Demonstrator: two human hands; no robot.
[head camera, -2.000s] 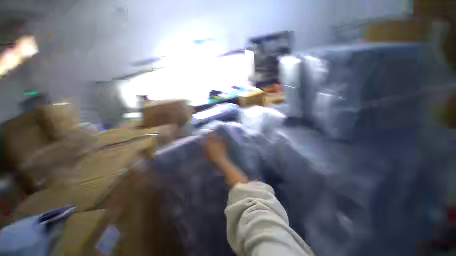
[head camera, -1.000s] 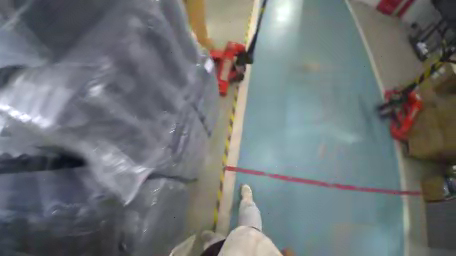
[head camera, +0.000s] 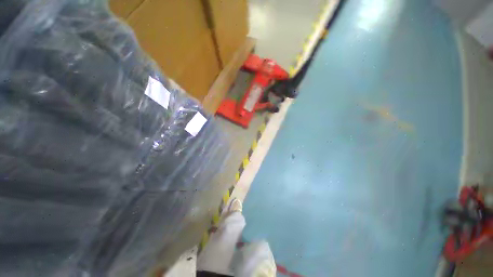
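Observation:
Large dark packs under shiny clear plastic fill the left of the head view, close to me. Two small white labels are on the plastic near its right side. A skin-toned blur at the bottom edge beside a pale sleeve may be part of my left hand; its fingers and any hold cannot be made out. My right hand is not in view; a pale cloth shape, sleeve or trouser, shows at the bottom centre.
A brown carton stands behind the packs on a low base, with a red pallet jack at it. A yellow-black floor line borders the blue-green aisle. My shoe is by the line. Another red pallet jack is at the right edge.
The view swings from the packs and cartons down to the floor and aisle. My hand, first seen reaching over the wrapped packs, has left them. The carton and labels now show more.

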